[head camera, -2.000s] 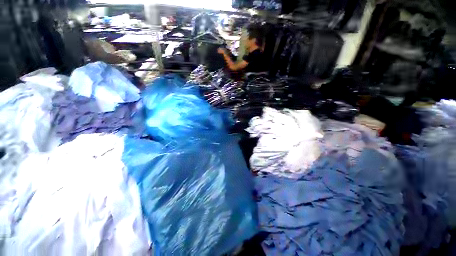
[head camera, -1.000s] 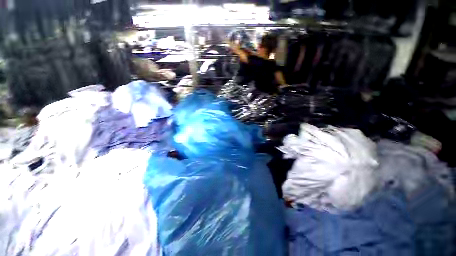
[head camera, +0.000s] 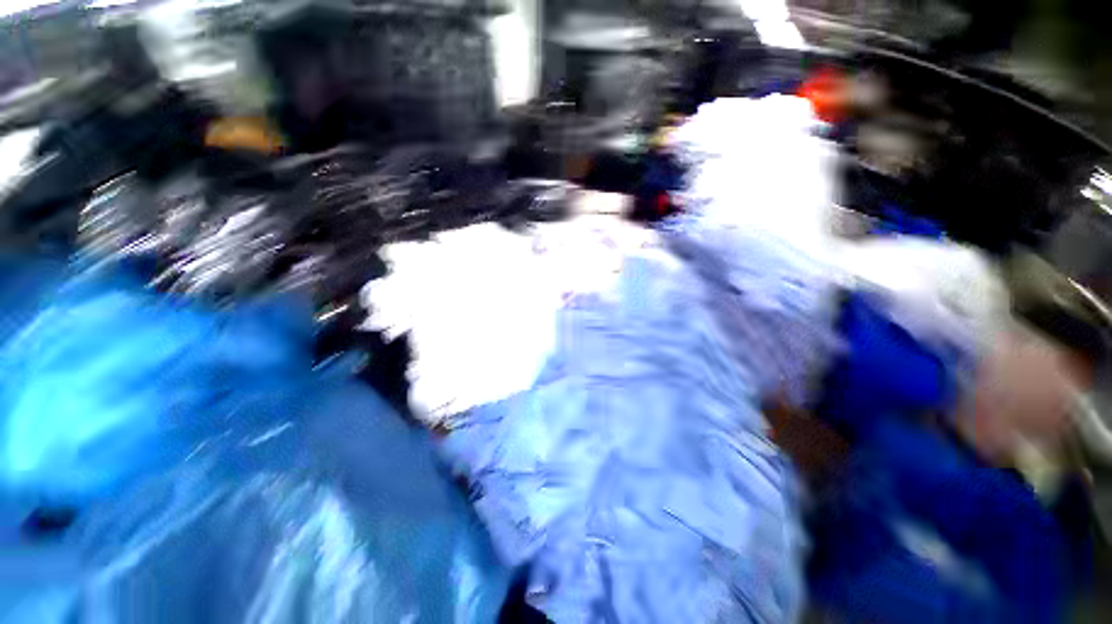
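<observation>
No hand of mine is in view. The picture is blurred. A light blue heap of shirts (head camera: 634, 451) lies in front of me at the centre. A white heap of shirts (head camera: 470, 317) lies against its upper left side. A shiny blue plastic bag or sheet (head camera: 244, 451) fills the lower left. Another white heap (head camera: 762, 165) stands further back, right of centre, with grey-purple cloth (head camera: 774, 323) below it.
Deep blue material (head camera: 927, 488), perhaps plastic, lies at the right, with a pale heap (head camera: 933, 287) behind it and a blurred pinkish-brown shape (head camera: 1024, 396) beside it. Dark glossy bagged goods (head camera: 232, 238) lie behind the blue plastic. A red spot shows at the back.
The view has swung right. The blue plastic and the white and light blue heaps have shifted left in the picture. The person at the back is out of view, and the deep blue material has appeared.
</observation>
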